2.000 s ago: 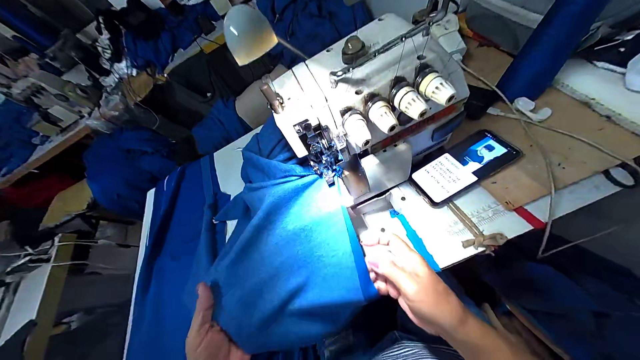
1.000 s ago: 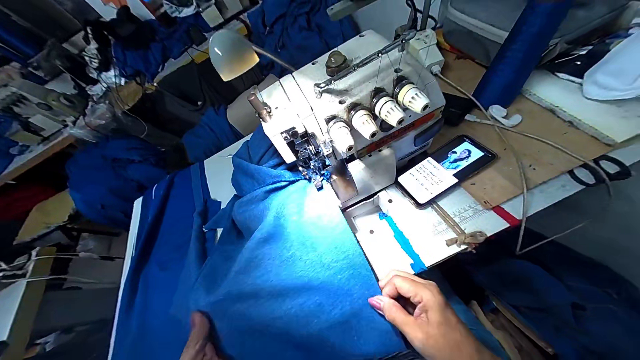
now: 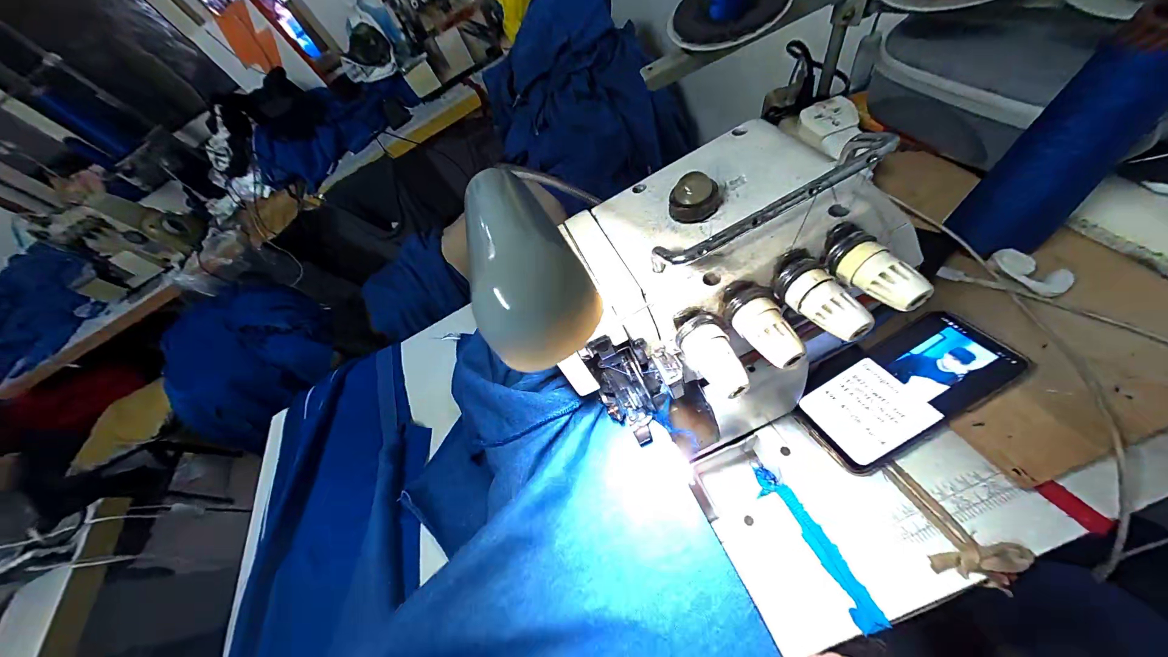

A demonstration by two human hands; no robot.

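Blue fabric [image 3: 584, 547] spreads over the front of the white table, its far edge under the presser foot [image 3: 639, 424] of a white overlock sewing machine [image 3: 757, 201]. Light falls brightly on the cloth beside the foot. A grey lamp shade [image 3: 525, 274] hangs above it. At the bottom edge, right of the cloth, only a sliver of skin shows, too little to tell what that hand does. My left hand is out of the frame. More folded blue fabric [image 3: 338, 493] lies along the table's left side.
A smartphone [image 3: 912, 388] with a lit screen lies right of the machine. Near it are white earphones [image 3: 1031, 272], a cable and a blue fabric roll [image 3: 1058, 155]. A blue strip [image 3: 821, 547] is on the tabletop. Blue cloth heaps [image 3: 246, 365] stand beyond the left edge.
Both hands, seen earlier at the fabric's near part, have dropped out of view except for a sliver of skin. The view has shifted, with the machine now lower in it.
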